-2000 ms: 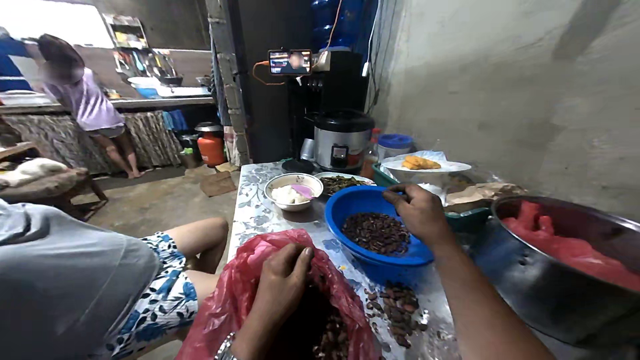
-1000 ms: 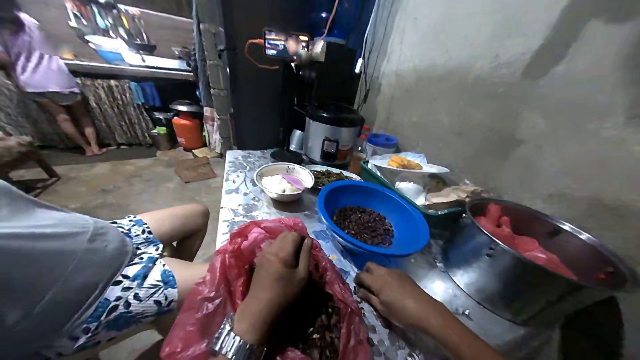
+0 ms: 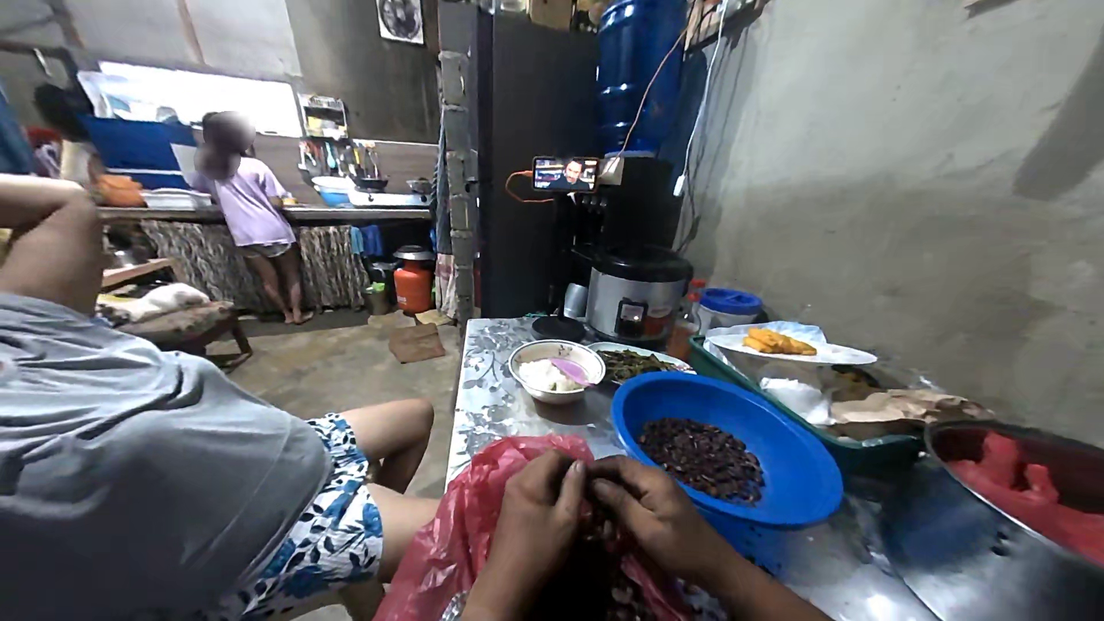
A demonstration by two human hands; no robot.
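A red plastic bag [image 3: 466,509] of dark beans or seeds stands at the near table edge. Over its mouth, my left hand [image 3: 545,504] and my right hand [image 3: 651,509] meet at the fingertips. Their fingers are bent together; whatever lies between them is too small or hidden to tell. Just beyond my right hand is a blue plastic basin [image 3: 798,448] with dark reddish-brown beans or seeds [image 3: 703,457] in it. My hands and forearms hide much of the bag's contents.
Beyond the basin are a bowl of rice [image 3: 556,371], a plate of greens [image 3: 634,362] and a rice cooker [image 3: 638,293]. A green tray [image 3: 862,453] and a large metal pot [image 3: 975,526] flank the right. One person [image 3: 155,466] sits close on the left; another [image 3: 250,203] stands at the far counter.
My right hand was over the basin, then beside it, and is now at the bag against my left hand. The view has turned back left and up since the middle frame.
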